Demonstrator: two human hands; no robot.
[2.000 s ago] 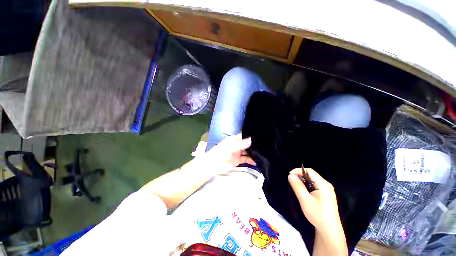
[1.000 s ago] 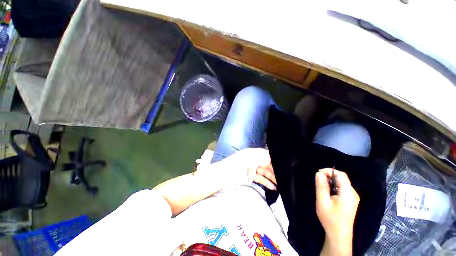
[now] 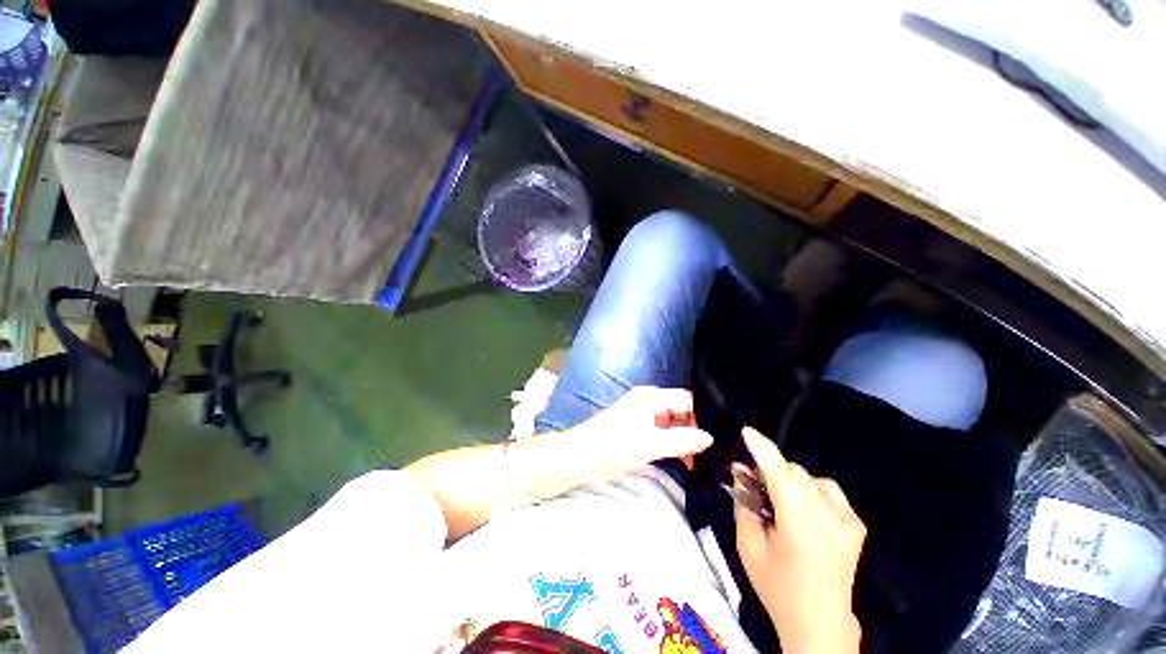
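A black velvet-like garment (image 3: 895,511) lies over my lap and between my knees. My left hand (image 3: 646,432) is at the garment's near left part, its thumb and fingertips together at the dark cloth; the cloth between them is hard to make out. My right hand (image 3: 799,537) is just right of it, closed around a small dark tool, likely thread snips (image 3: 749,493), whose tip points towards my left hand. The two hands nearly touch.
A white-topped table (image 3: 767,90) with a wooden drawer is in front. A translucent waste bin (image 3: 537,230) and a grey fabric bin (image 3: 294,153) stand left. A black chair (image 3: 77,409) and blue crate (image 3: 160,562) are farther left. A clear plastic bag (image 3: 1087,549) is right.
My right hand with the dark tool has moved left, close to my left hand. My left hand has turned, with thumb and fingers now at the cloth. The view has shifted slightly.
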